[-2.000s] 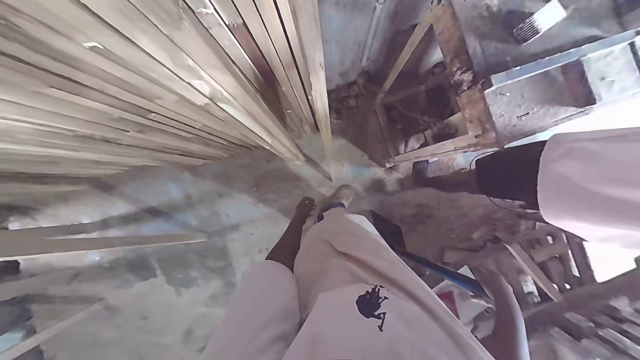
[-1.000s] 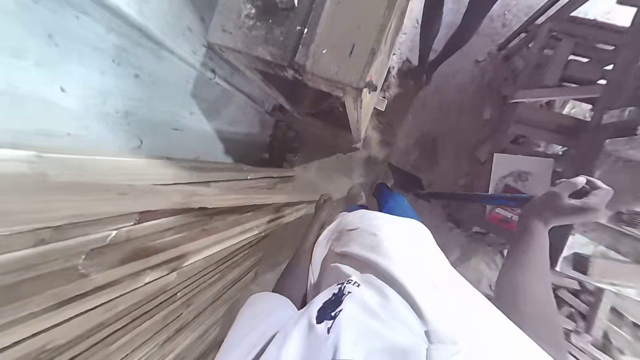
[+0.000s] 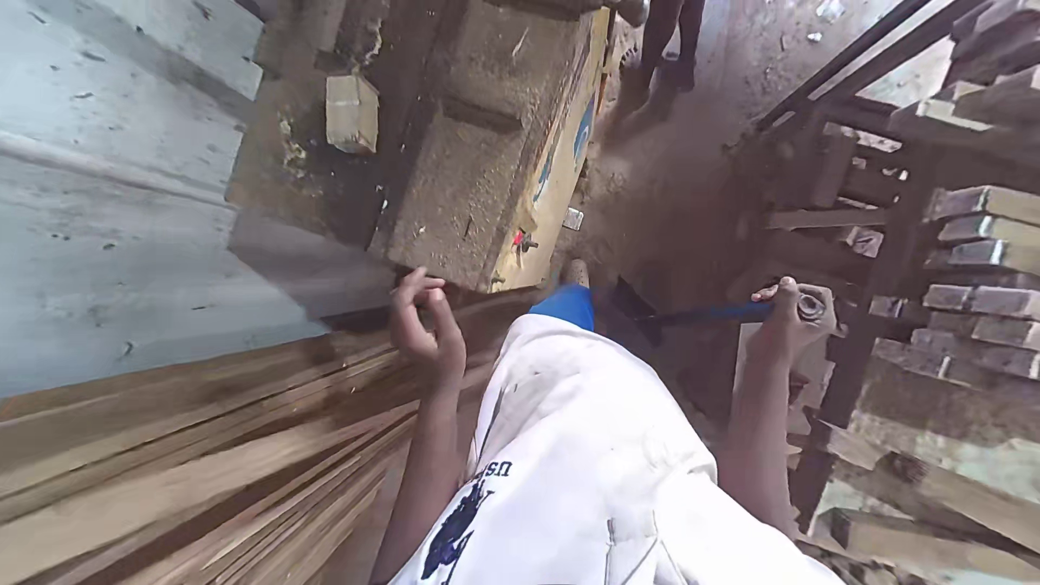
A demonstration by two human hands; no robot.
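Observation:
My right hand (image 3: 800,313) is closed around the upper end of a long-handled tool with a blue shaft (image 3: 715,314). The tool's dark, flat head (image 3: 636,311) is low down, near my foot; it looks like a shovel or hoe blade. My left hand (image 3: 426,313) is held out with bent fingers apart and nothing in it, beside the near corner of a dusty wooden workbench (image 3: 463,187). A red and dark fitting (image 3: 525,241) sits on the bench's side.
Long wooden boards (image 3: 203,471) lean at the left below a pale wall (image 3: 106,203). A wood block (image 3: 352,114) lies beyond the bench. Another person's legs (image 3: 673,41) stand ahead. Stacked wood pieces (image 3: 987,301) and dark frames (image 3: 861,219) line the right.
The view has turned and moved closer to the bench. My left hand has come into sight beside the bench corner. The blue-shafted tool stays in my right hand.

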